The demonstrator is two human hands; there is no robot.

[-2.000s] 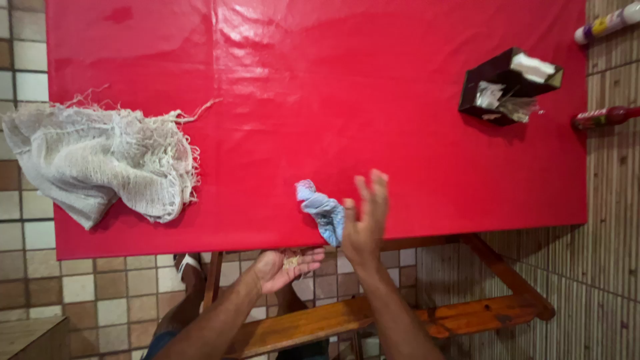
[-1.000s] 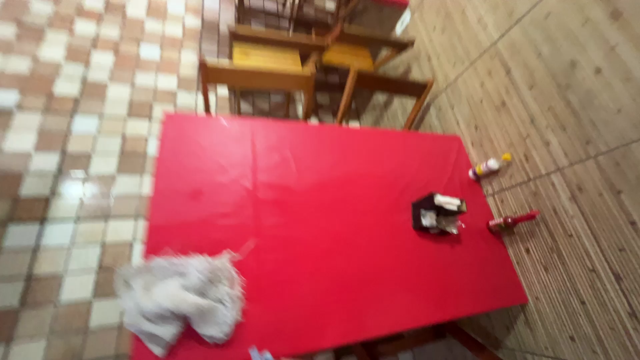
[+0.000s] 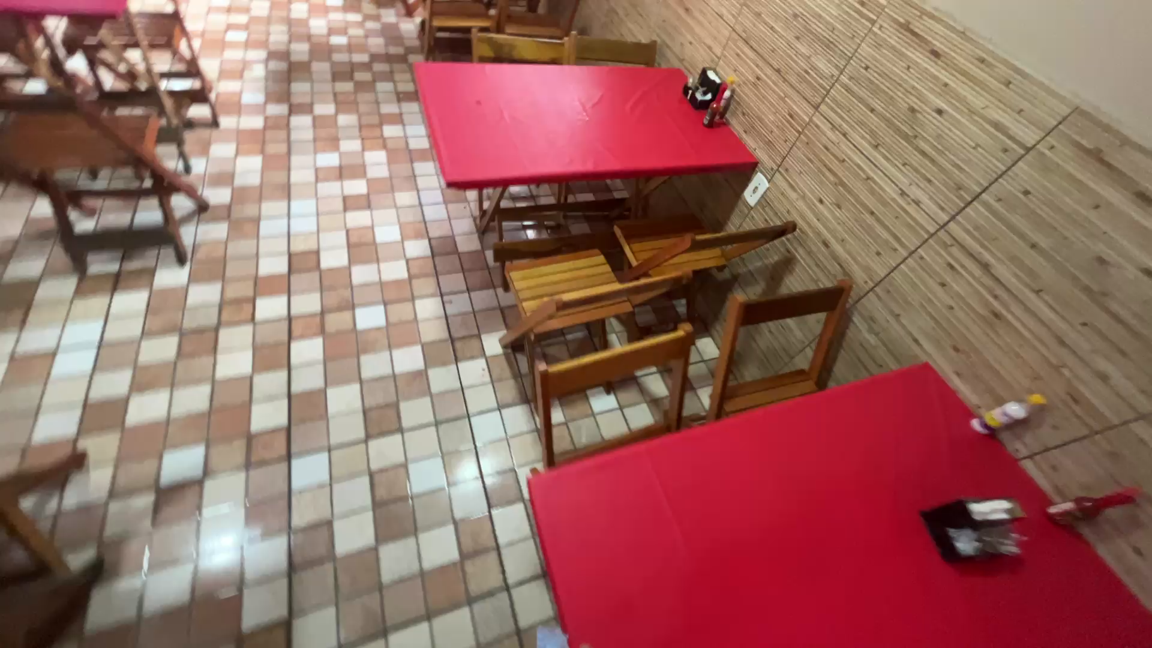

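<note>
Neither of my hands shows in the head view at this moment, so what they hold is hidden. At the lower right lies the near table with its red cover. A black napkin holder with white napkins and small packets stands near its right end. Beside it, by the wall, are a red sauce bottle and a white bottle with a yellow cap. A small pale blue patch, perhaps cloth, is cut off by the bottom edge of the view.
Wooden folding chairs stand between the near table and a second red-covered table, which bears another napkin holder and bottles. A wood-patterned wall runs along the right. Tiled floor stretches left, with more chairs there.
The view has swung up and away to the far table and floor. Both hands, seen over the near table's edge two seconds ago, are out of view, as is the whitish fringed cloth.
</note>
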